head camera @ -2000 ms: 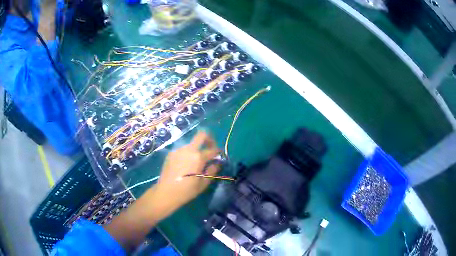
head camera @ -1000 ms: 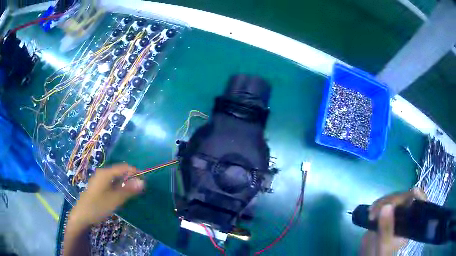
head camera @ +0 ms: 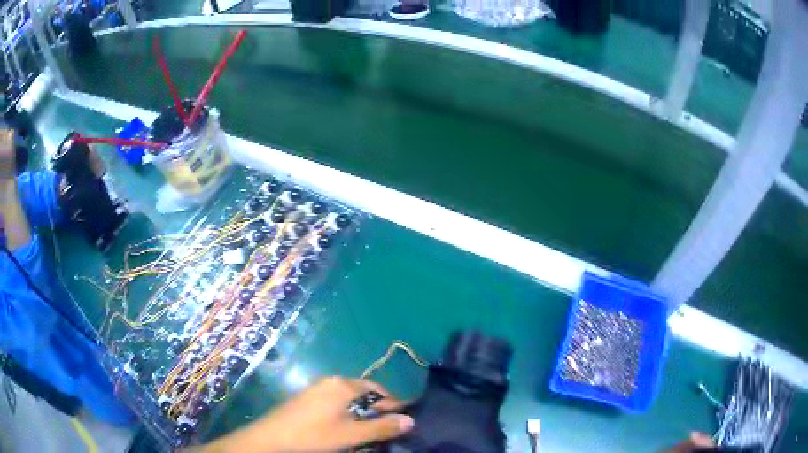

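Note:
The black housing (head camera: 461, 398) lies in front of me, its collar end pointing up and its lower part cut off by the bottom edge. My left hand (head camera: 314, 418) is at its left side, fingers closed on a small dark and silver part (head camera: 365, 405) beside the housing. A thin yellowish wire (head camera: 396, 348) curves above the fingers. Only a bit of my right hand (head camera: 695, 443) shows at the bottom edge, far right of the housing; a dark thing beside it is too cut off to tell.
The blue screw bin (head camera: 609, 345) stands right of the housing, white-lead parts (head camera: 753, 403) beyond it. A clear tray (head camera: 341, 232) with rows of round black parts lies left. A small white connector (head camera: 533, 426) is near the housing. A worker's blue sleeve (head camera: 44, 327) is far left, the conveyor (head camera: 443, 150) behind.
The view has tilted up, so the housing now sits lower. My left hand has gone from the wire left of the housing to the small part at its side. My right hand is mostly out of view.

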